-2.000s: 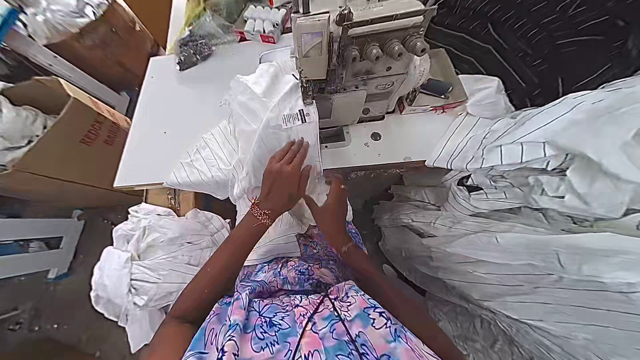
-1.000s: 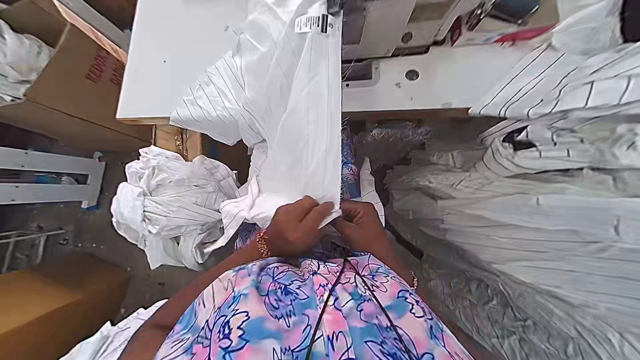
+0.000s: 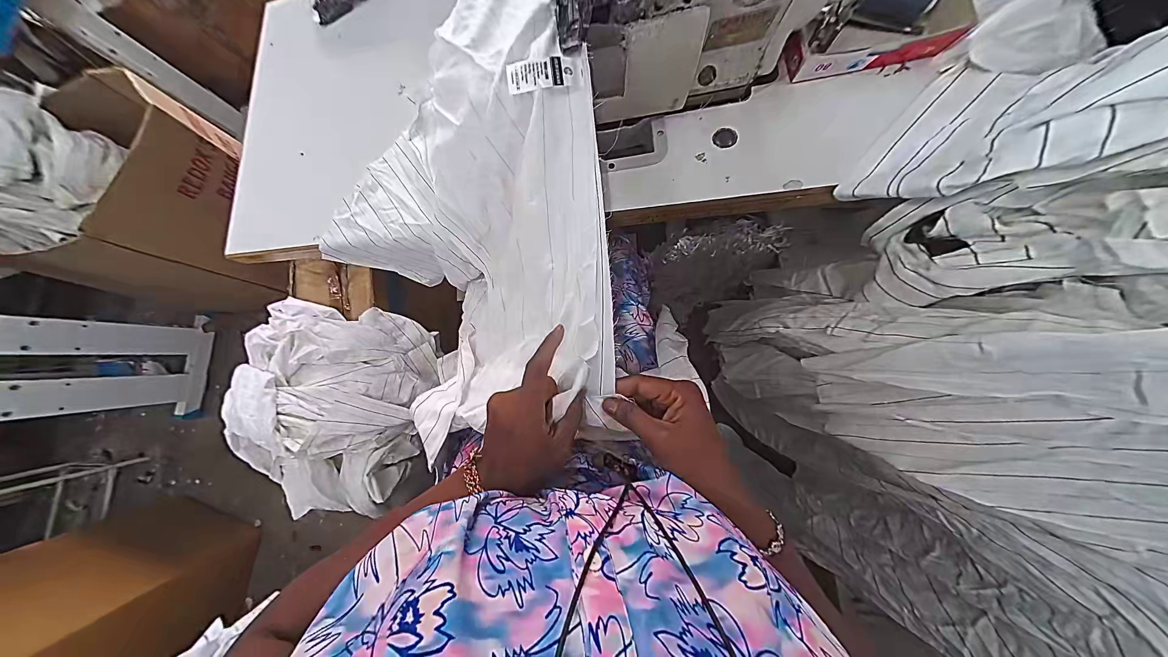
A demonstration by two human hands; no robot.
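A white striped fabric piece (image 3: 529,219) runs from the sewing machine (image 3: 666,55) at the top down over the table edge to my lap. Its long straight edge lies on the right, and a small label with writing (image 3: 538,75) shows near the machine. My left hand (image 3: 529,424) rests on the lower end of the cloth, index finger extended, thumb near the edge. Just to its right, my right hand (image 3: 671,420) pinches the cloth's lower corner between thumb and finger. The upper end of the cloth is partly hidden at the machine's presser area.
The white tabletop (image 3: 319,119) carries the machine. Bunched striped cloth (image 3: 328,401) hangs at the left, beside cardboard boxes (image 3: 137,210) and a white metal frame (image 3: 100,388). A large heap of striped fabric (image 3: 985,365) fills the right side. A small red and white box (image 3: 876,59) lies by the machine.
Both hands have moved from the cloth on the table down to its lower end near my lap. Since one second ago, my left index finger has extended. The view has tilted down.
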